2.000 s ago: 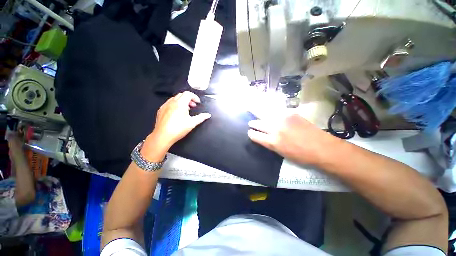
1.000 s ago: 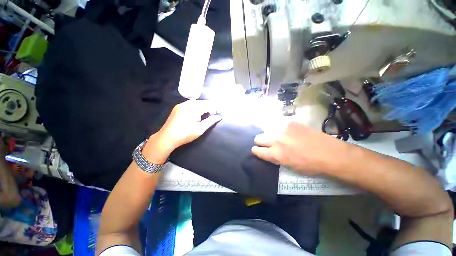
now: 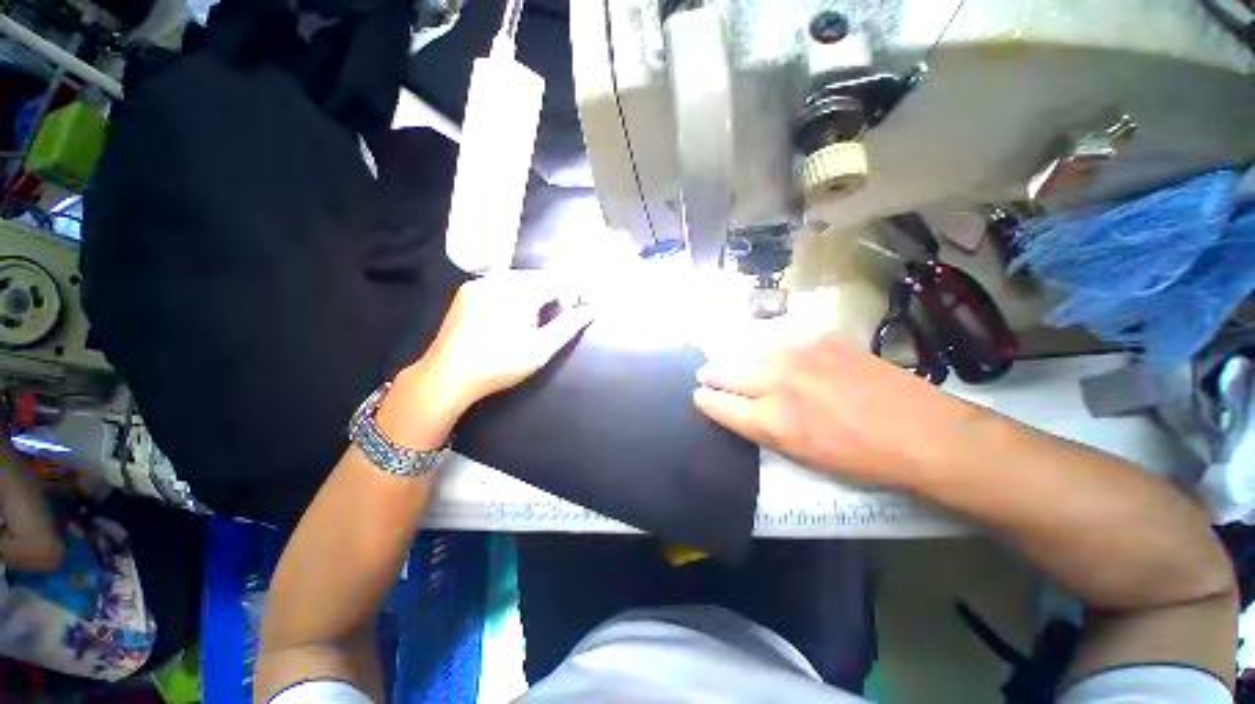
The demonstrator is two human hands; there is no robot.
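Observation:
The black fabric piece (image 3: 619, 440) lies flat below the sewing machine (image 3: 936, 124), its pointed corner over the table's front edge. My left hand (image 3: 502, 334) rests on the fabric's left part, thumb and fingers close together at a bit of cloth. My right hand (image 3: 812, 406) lies on the fabric's right edge, fingertips on the cloth. The presser foot area (image 3: 768, 296) is above and between the hands; glare hides the needle and some fingertips. The lamp (image 3: 496, 165) hangs above my left hand.
A big black fabric pile (image 3: 227, 261) lies left. Dark red scissors (image 3: 963, 316) lie right of the needle area. A blue stringy bundle (image 3: 1142, 261) hangs at right. A blue basket (image 3: 427, 619) is below the table edge (image 3: 853, 512). Another person's arm (image 3: 30, 516) shows at far left.
The fabric corner has shifted down and hangs further over the table edge than two seconds ago. My left thumb has come closer to its fingers. The whole view has shifted slightly.

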